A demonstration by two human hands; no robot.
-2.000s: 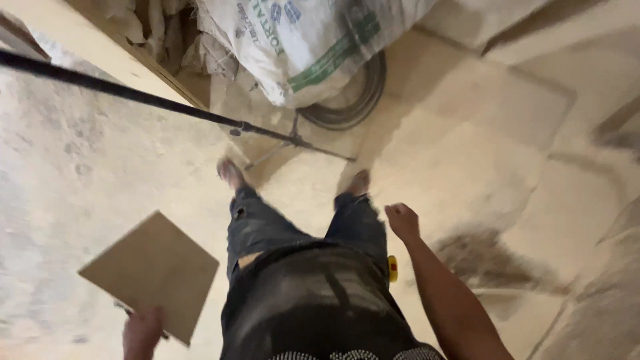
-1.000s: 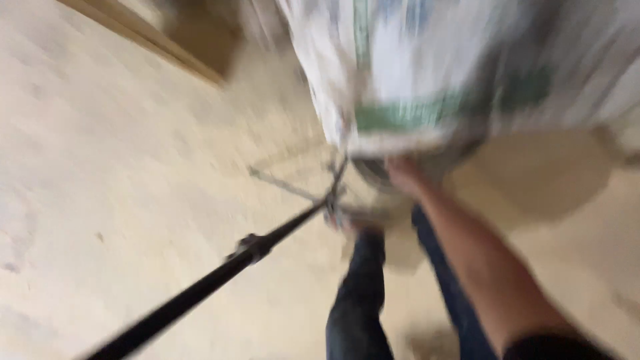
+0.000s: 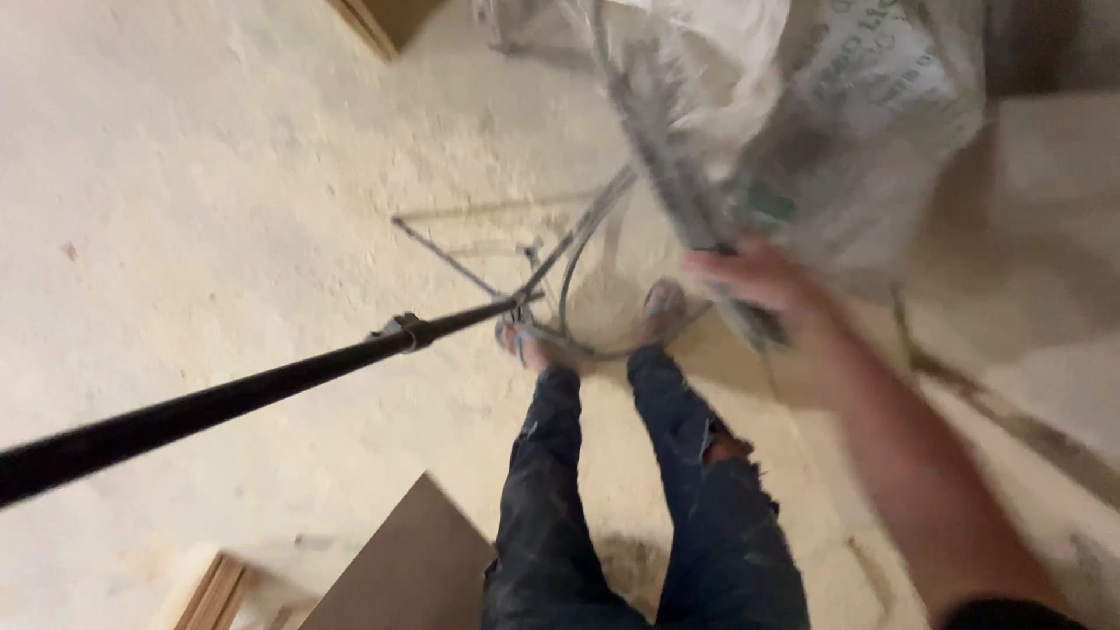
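Note:
My right hand (image 3: pixel 757 276) is closed around a blurred grey bundle, which looks like a coiled hose or cable (image 3: pixel 661 166), beside a large white plastic sack (image 3: pixel 866 149). Loops of the same grey line (image 3: pixel 573 254) hang down and lie near my feet. A flat square board (image 3: pixel 407 569) shows at the bottom, left of my legs. In the earliest frame my left hand has hold of such a board; now that hand is outside the view.
A black pole (image 3: pixel 262 381) on a tripod-like stand with thin legs (image 3: pixel 446 254) crosses from the left to my feet. Wooden strips (image 3: pixel 214 591) lie at the lower left, and a wooden edge (image 3: pixel 367 26) shows at the top. The floor is dusty.
My right hand has moved from beside my body to the coil by the sack and lifted it. The coil lay on the floor two seconds ago. The view has shifted strongly.

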